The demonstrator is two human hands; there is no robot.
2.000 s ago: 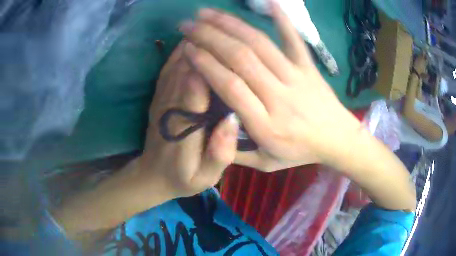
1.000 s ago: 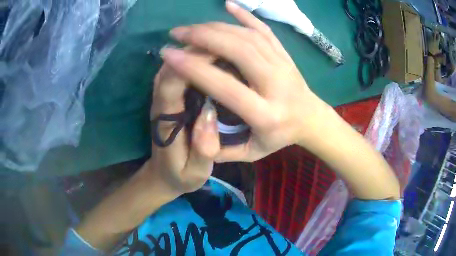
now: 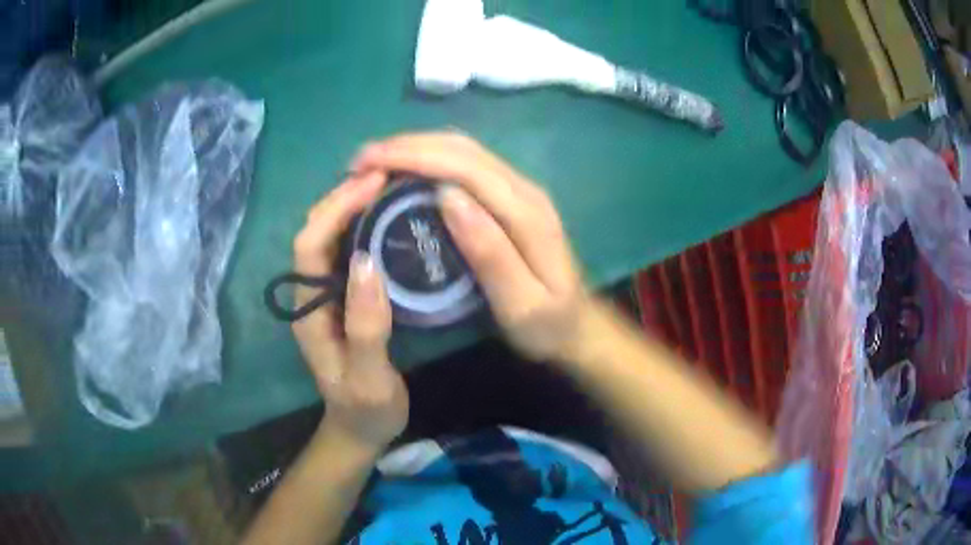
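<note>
A small round speaker (image 3: 415, 256) is held over the bench's near edge, its end with pale ring and logo facing up toward me. My left hand (image 3: 346, 309) grips its left side, the thumb on the rim. My right hand (image 3: 495, 240) wraps its upper right side, the thumb on the end face near the ring. A black strap loop (image 3: 295, 297) sticks out to the left past my left fingers. The speaker's lower body is hidden.
A white-wrapped mallet (image 3: 554, 64) lies on the green bench (image 3: 660, 192) beyond my hands. Clear plastic bags (image 3: 160, 240) lie at left. Black rings (image 3: 783, 69) and a cardboard box (image 3: 875, 53) are upper right. A red crate (image 3: 724, 309) with a clear liner (image 3: 841, 234) stands at right.
The speaker's logo end and ring, mostly covered before, now show. My right hand has drawn back from over it to its right side. The view has shifted, showing the whole mallet head.
</note>
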